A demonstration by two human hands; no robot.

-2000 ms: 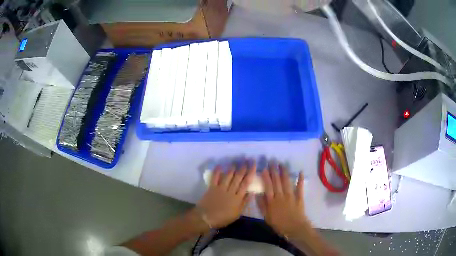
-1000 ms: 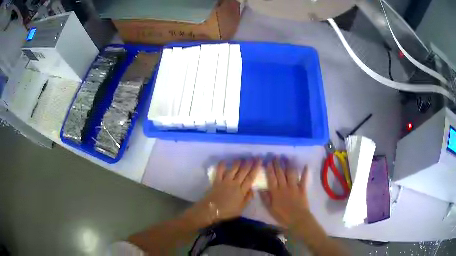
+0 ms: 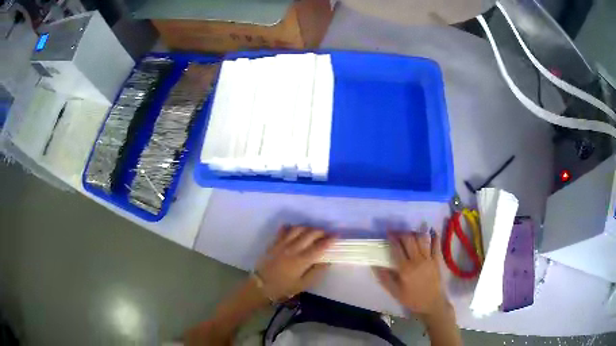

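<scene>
A bundle of white strips (image 3: 359, 252) lies crosswise on the bench near its front edge, its thin layers showing as lines. My left hand (image 3: 292, 260) holds its left end and my right hand (image 3: 415, 269) holds its right end. The fingers hide both ends. Behind it a blue tray (image 3: 324, 191) holds several white strip bundles (image 3: 269, 115) packed side by side in its left part, and its right part shows bare blue bottom.
At right lie scissors (image 3: 460, 246), white strips (image 3: 494, 253), a phone (image 3: 519, 267), a black hex key (image 3: 491, 174) and a white machine (image 3: 584, 213). At left are a tray of silvery pieces (image 3: 162, 142) and another machine (image 3: 88, 57). A cardboard box (image 3: 236, 35) stands behind.
My hands have moved apart from the middle of the bundle to its two ends, uncovering its layered middle. The phone's screen, lit two seconds ago, is dark. The view has shifted slightly.
</scene>
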